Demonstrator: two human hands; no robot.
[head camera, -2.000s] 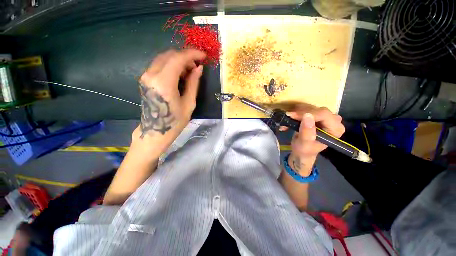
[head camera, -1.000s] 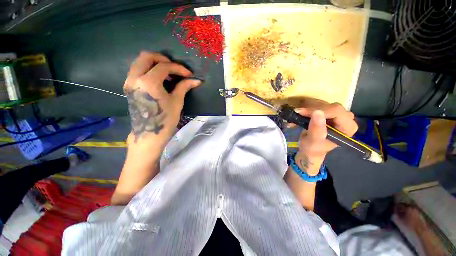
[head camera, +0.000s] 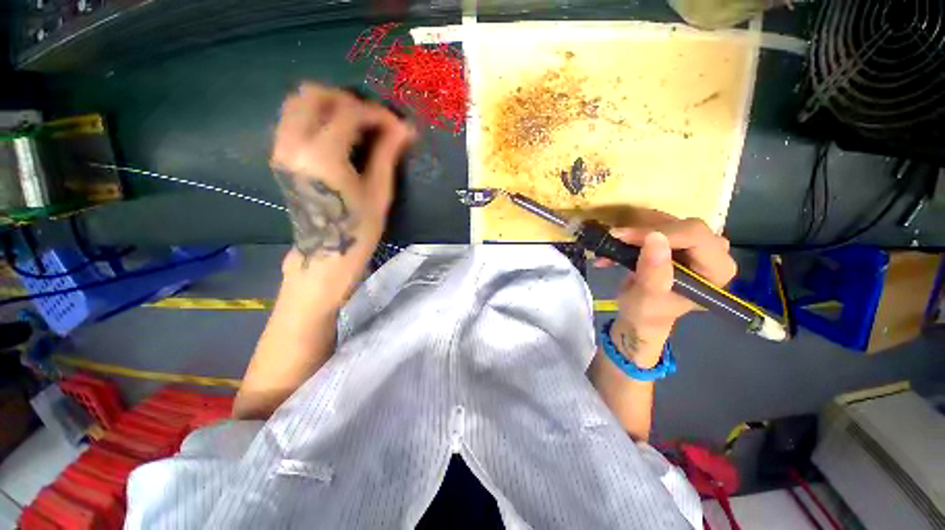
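My right hand (head camera: 668, 264) holds the black and yellow soldering iron (head camera: 684, 282), its metal tip pointing left. The tip is beside a small dark and silver component (head camera: 478, 196) at the left edge of the pale, scorched work board (head camera: 642, 83). My left hand (head camera: 337, 155) is blurred above the green mat, left of the component, with thumb and fingers curled close together. I cannot tell what is between its fingertips. The thin solder wire (head camera: 187, 180) runs from the spool (head camera: 31, 173) to my left hand. Red lead wires (head camera: 427, 83) lie piled against the board's left edge.
Dark scraps (head camera: 574, 176) lie on the board. The black fume fan (head camera: 881, 62) stands at the far right, with thin cables below it. A round tub (head camera: 715, 10) is cut off at the top. Blue bins (head camera: 829, 300) and red crates (head camera: 135, 445) are below the bench.
My left hand has moved away from the red wires, then slightly up and right, and is blurred now. My right hand and the iron have shifted little. The component stays at the board edge.
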